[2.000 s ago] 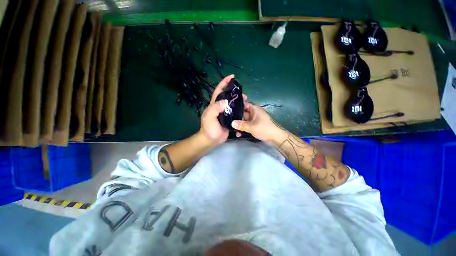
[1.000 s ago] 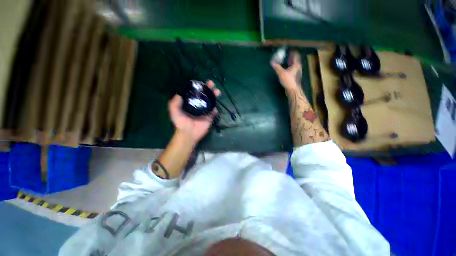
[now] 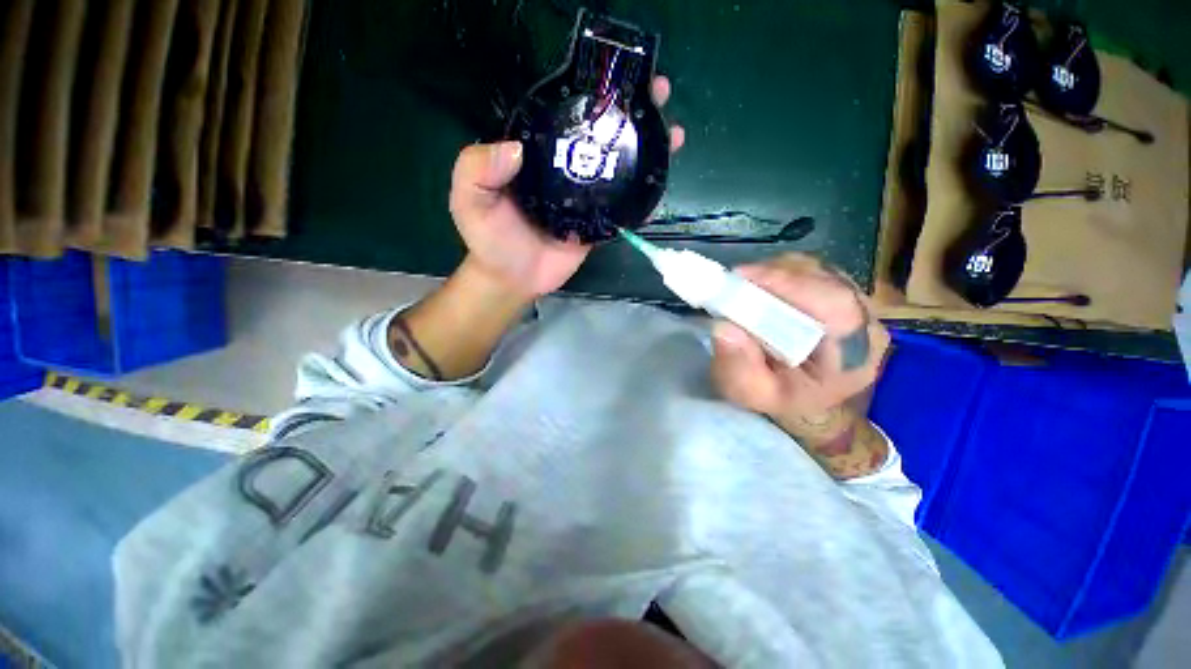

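Observation:
My left hand holds a black ear cup from below and the left, its open side facing up. Thin red and pale inner wires run from the cup arm at the top to the bright white centre part. A black mic boom sticks out to the right from the cup's lower rim. My right hand grips a white glue bottle, tilted up to the left. Its green needle tip is at the cup's bottom rim by the boom's base; whether it touches is too small to tell.
Finished ear cups with booms lie on a cardboard sheet at the right. Upright cardboard dividers stand at the left. Blue plastic bins are below the dark green bench top on both sides.
My right hand has brought the glue bottle from the back of the bench to the cup's lower rim. The ear cup in my left hand looks larger and nearer.

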